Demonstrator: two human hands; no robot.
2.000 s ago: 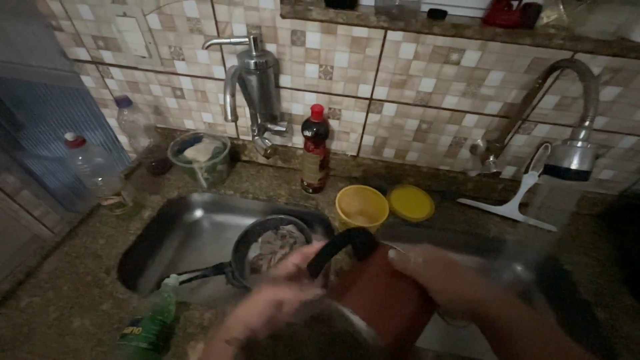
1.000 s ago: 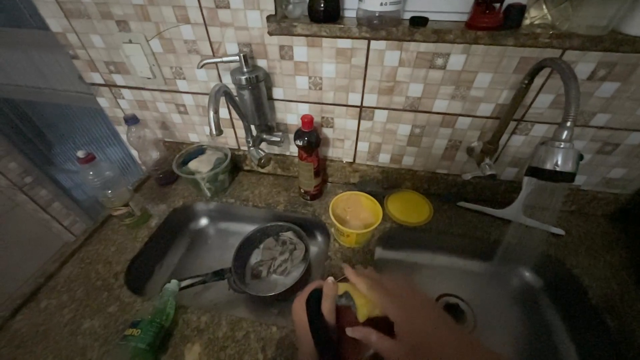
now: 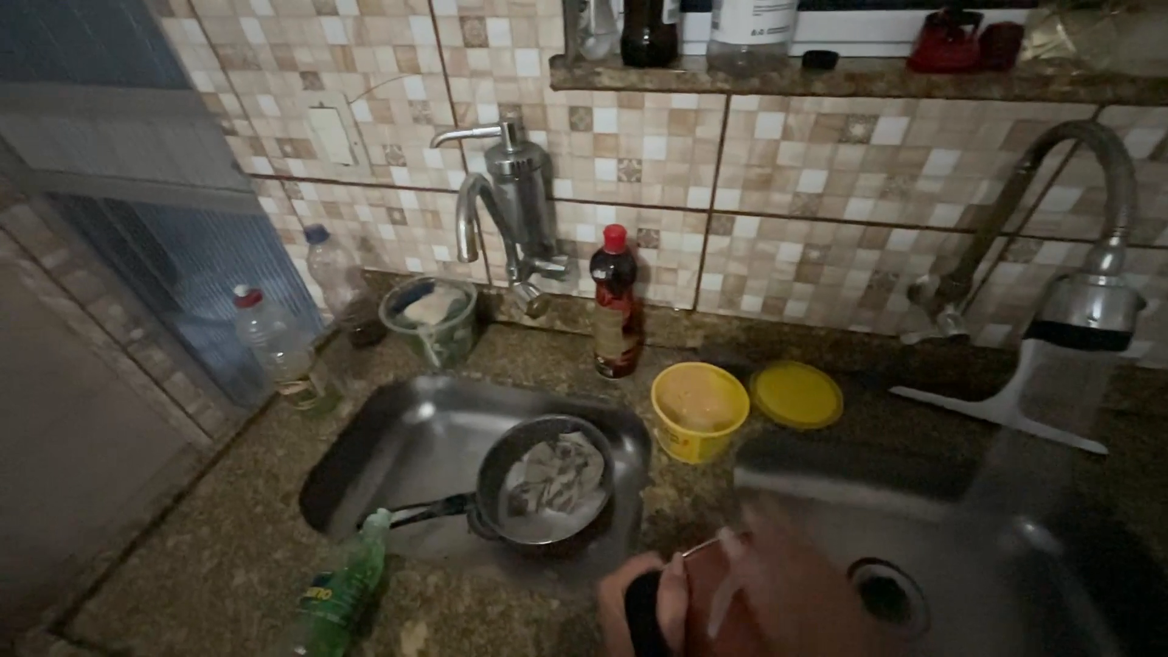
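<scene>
At the bottom centre, my left hand [image 3: 643,598] is closed around the black handle [image 3: 646,616] of a reddish-brown vessel [image 3: 707,589], probably a pot or mug. My right hand [image 3: 794,584], blurred, lies over the vessel's right side; what its fingers hold cannot be made out. A pale streak shows between the hand and the vessel. Just behind them stands a yellow tub [image 3: 700,411] with pale contents, beside its yellow lid [image 3: 797,394]. In the left basin rests a frying pan [image 3: 545,479] with crumpled greyish pieces inside. Water falls from the faucet head [image 3: 1086,306] at the right.
Left sink basin [image 3: 411,429] and right sink basin [image 3: 958,493] are set in a granite counter. Around them are a red-capped dark bottle [image 3: 616,310], a green plastic bottle [image 3: 342,593], a plastic container [image 3: 431,319], two clear bottles, a white squeegee [image 3: 999,415] and a filter tap [image 3: 516,210].
The reddish vessel and both hands are lower and closer together than two seconds ago. One second ago something yellow showed at my right hand on the vessel; now it is not visible.
</scene>
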